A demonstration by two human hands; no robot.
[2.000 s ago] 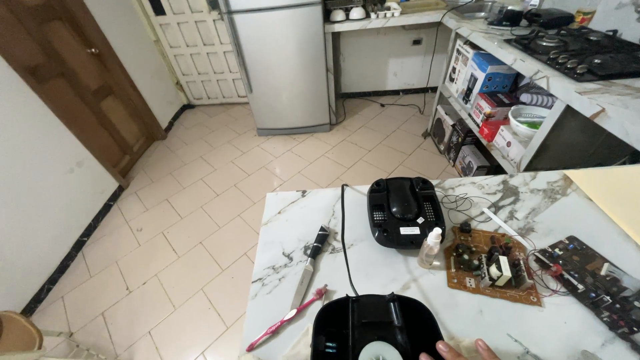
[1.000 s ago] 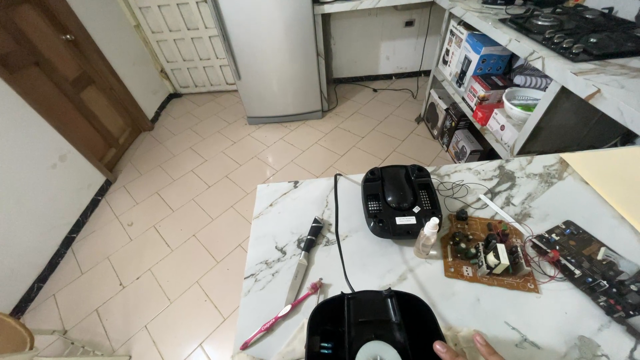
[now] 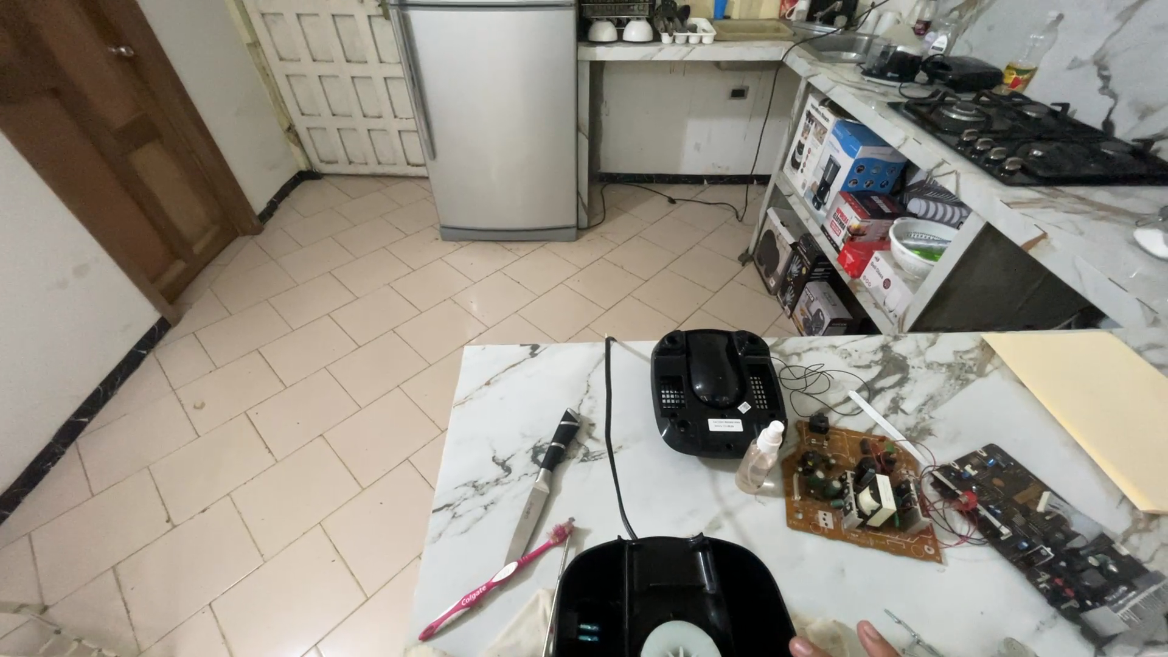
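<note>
At the bottom edge, fingertips of my right hand (image 3: 844, 643) show beside the right wall of an open black plastic housing (image 3: 675, 584), which has a pale round part inside; whether they touch it is unclear. My left hand is out of view. Left of the housing lie a pink toothbrush (image 3: 497, 584) and a knife with a black handle (image 3: 542, 484). Beyond it are a black plastic base cover (image 3: 716, 392), a clear spray bottle (image 3: 759, 461), a brown circuit board (image 3: 862, 493) and, further right, a dark circuit board (image 3: 1049, 538) joined by thin wires.
A black cable (image 3: 613, 447) runs across the marble tabletop (image 3: 484, 392) to the housing. Beige cloth (image 3: 525, 630) lies at the housing's left. A pale yellow sheet (image 3: 1086, 411) covers the right corner. Beyond the table stand a refrigerator (image 3: 506, 119) and a counter with a gas hob (image 3: 1013, 132).
</note>
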